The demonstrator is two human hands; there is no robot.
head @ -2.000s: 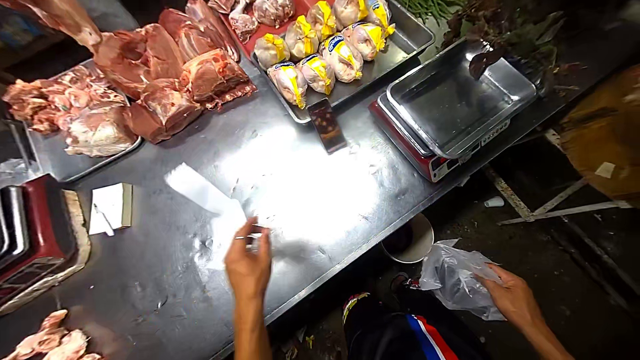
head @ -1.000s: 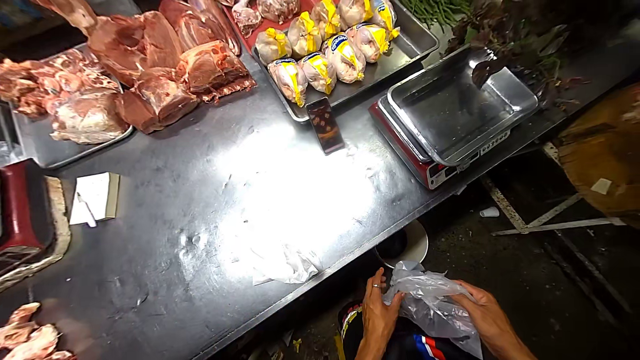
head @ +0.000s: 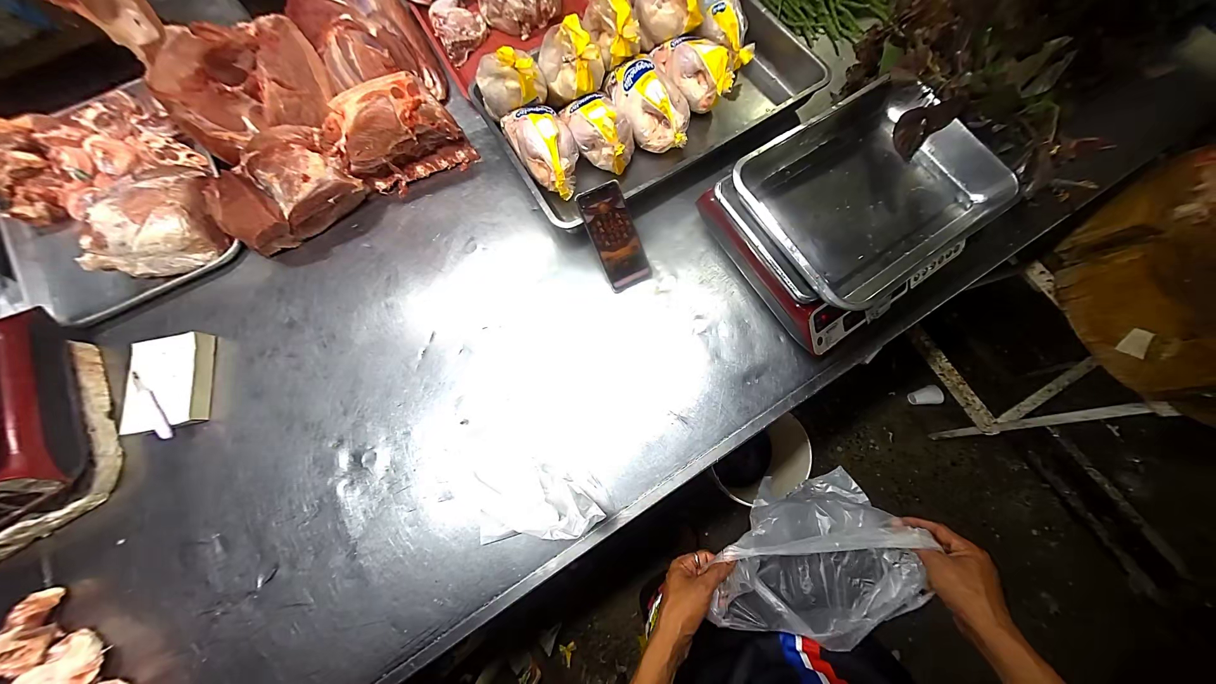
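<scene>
A clear plastic bag (head: pixel 826 570) is stretched between my two hands, below the front edge of the metal counter (head: pixel 313 475). My left hand (head: pixel 686 600) pinches the bag's rim at its left side. At the right side, my right hand (head: pixel 964 570) grips the same rim between thumb and fingers. Some thin, crumpled translucent plastic (head: pixel 546 503) lies on the counter near its front edge, up and left of my left hand. Whether the bag holds anything cannot be told, but nothing shows inside it.
A smartphone (head: pixel 615 235) rests by a metal tray (head: pixel 560 214) of wrapped whole chickens (head: pixel 651 104). Right of it, a red scale (head: pixel 760 275) carries a steel pan (head: pixel 855 190). Raw meat (head: pixel 294 180), a notepad (head: pixel 157 380) and a pen (head: pixel 152 404) are at left. A white bucket (head: pixel 793 456) stands below the counter.
My left hand has come from over the counter to the bag and now holds its rim. The bag, bunched up earlier, is spread wide. The thin plastic lies lower on the counter, near the edge.
</scene>
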